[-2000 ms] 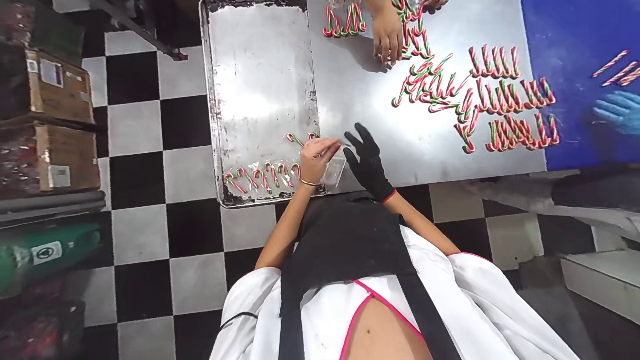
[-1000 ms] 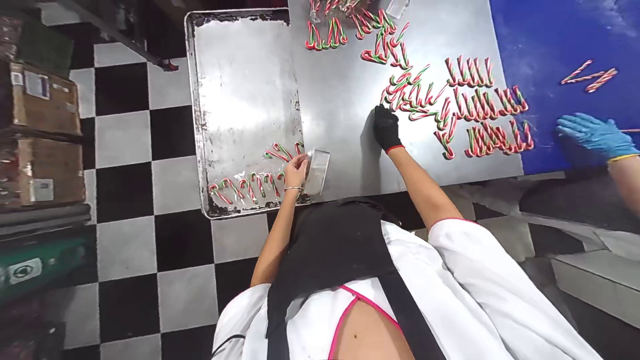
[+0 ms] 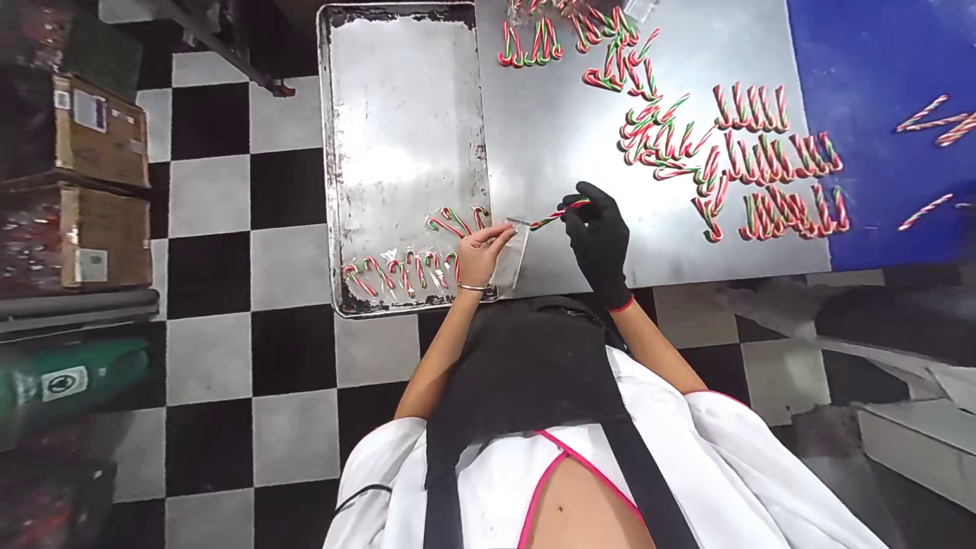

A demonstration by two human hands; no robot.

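My left hand (image 3: 482, 255), bare with a bracelet at the wrist, pinches the top of a clear plastic bag (image 3: 509, 255) at the right edge of a worn metal sheet tray (image 3: 404, 114). In my black-gloved right hand (image 3: 598, 236), a red, white and green candy cane (image 3: 560, 214) is gripped between the fingers, one end at the bag's mouth. Bagged candy canes (image 3: 412, 271) lie in a row at the tray's near end, and a few more lie just behind my left hand. Piles of unwrapped candy canes (image 3: 656, 141) spread over the metal table (image 3: 549, 137).
Rows of candy canes (image 3: 770, 160) lie at the table's right, beside a blue surface (image 3: 862, 61) bearing several loose canes (image 3: 926, 211). Cardboard boxes (image 3: 103, 133) and a green container (image 3: 84, 377) stand at the left.
My right hand has moved from the cane pile to the bag by my left hand and now holds a candy cane. The blue-gloved hand of another person is out of view.
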